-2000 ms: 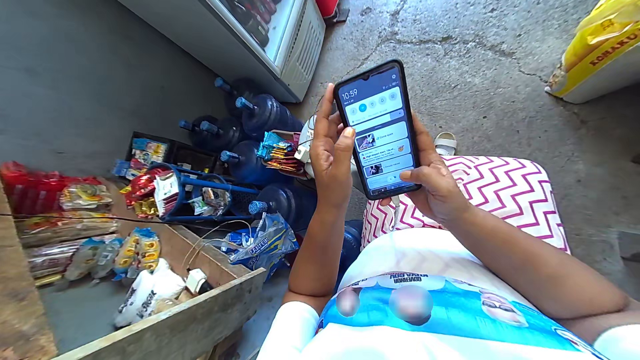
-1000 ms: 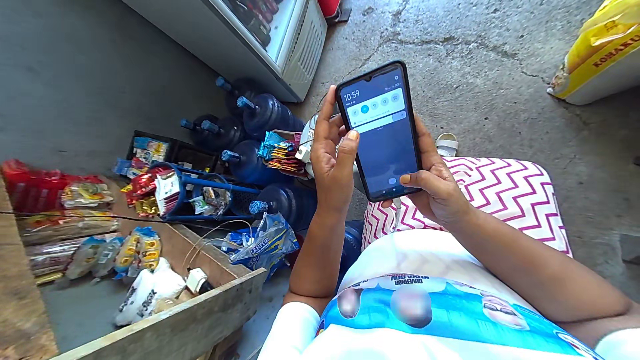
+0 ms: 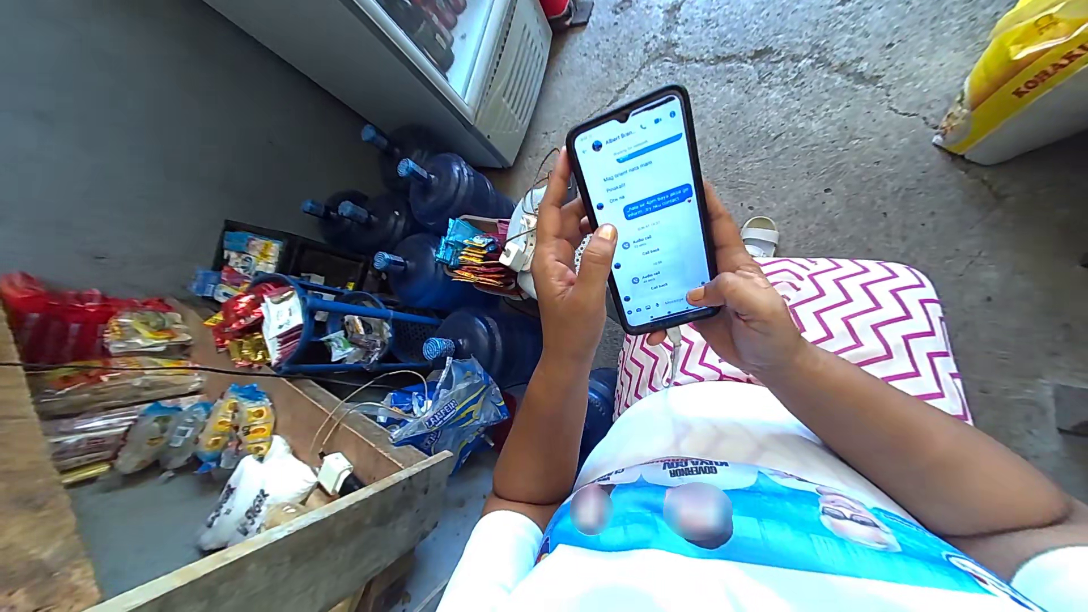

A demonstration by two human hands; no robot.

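Note:
A smartphone in a black case (image 3: pixel 650 212) is held upright between both hands, its lit screen showing a chat view with writing. My left hand (image 3: pixel 574 263) grips its left edge, the thumb over the screen's left side. Around the lower right corner wraps my right hand (image 3: pixel 748 310), its thumb on the bottom of the screen. A white cable (image 3: pixel 676 348) runs from the phone's bottom end. Below the phone are my lap in white and pink zigzag cloth (image 3: pixel 858 323) and a white and blue printed shirt (image 3: pixel 765 510).
Several blue water jugs (image 3: pixel 455 191) stand at the left beside a glass-fronted cooler (image 3: pixel 501 85). A wooden tray (image 3: pixel 340 527) holds packaged goods and a white plug adapter (image 3: pixel 336 472). Sachets hang near the jugs. A yellow sack (image 3: pixel 1011 93) stands on the concrete floor (image 3: pixel 799 110) at upper right.
The phone's screen has gone from a notification panel, with fewer notices one second ago, to a white chat view. Both hands keep nearly the same hold.

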